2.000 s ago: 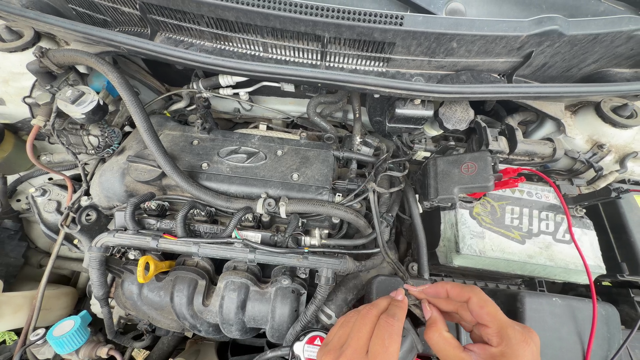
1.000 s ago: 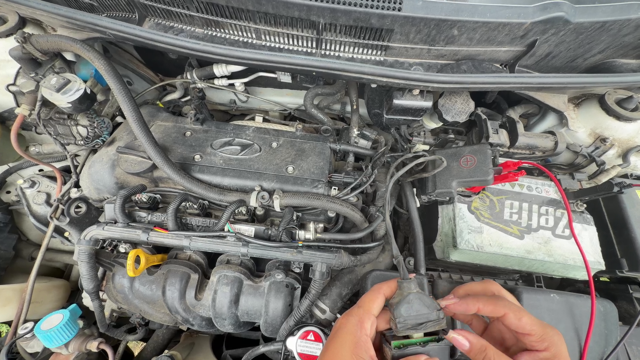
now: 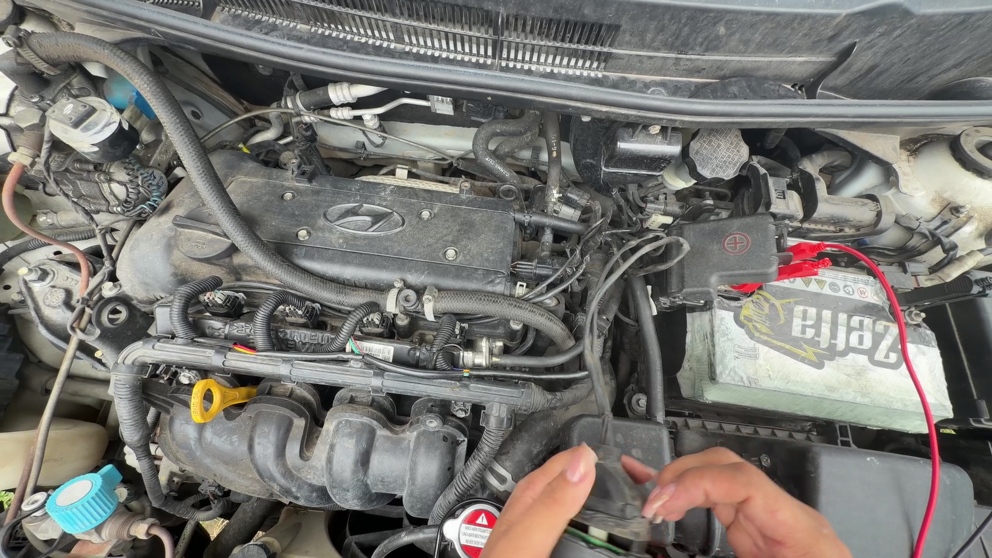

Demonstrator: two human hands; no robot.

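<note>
Low in the head view, my left hand (image 3: 542, 504) grips the left side of a black rubber-booted connector (image 3: 612, 492), with thin dark cables (image 3: 595, 341) running up from its top. A green edge shows at the connector's lower end, whose rest is cut off by the frame. My right hand (image 3: 721, 496) has its fingertips at the connector's right side, bent and slightly blurred; whether they press on it is hard to tell. Behind both hands lies a black plastic cover.
A car battery (image 3: 814, 349) stands at right, with a red clip (image 3: 806, 260) and red cable (image 3: 903, 310) beside the black terminal cover (image 3: 721, 256). The engine cover (image 3: 372, 225), yellow dipstick handle (image 3: 221, 399), radiator cap (image 3: 473, 527) and turquoise cap (image 3: 84, 500) are around.
Two seconds ago both hands were together with fingertips meeting at the cables. The booted connector then came into sight between them, and my right fingers have since shifted on its right side.
</note>
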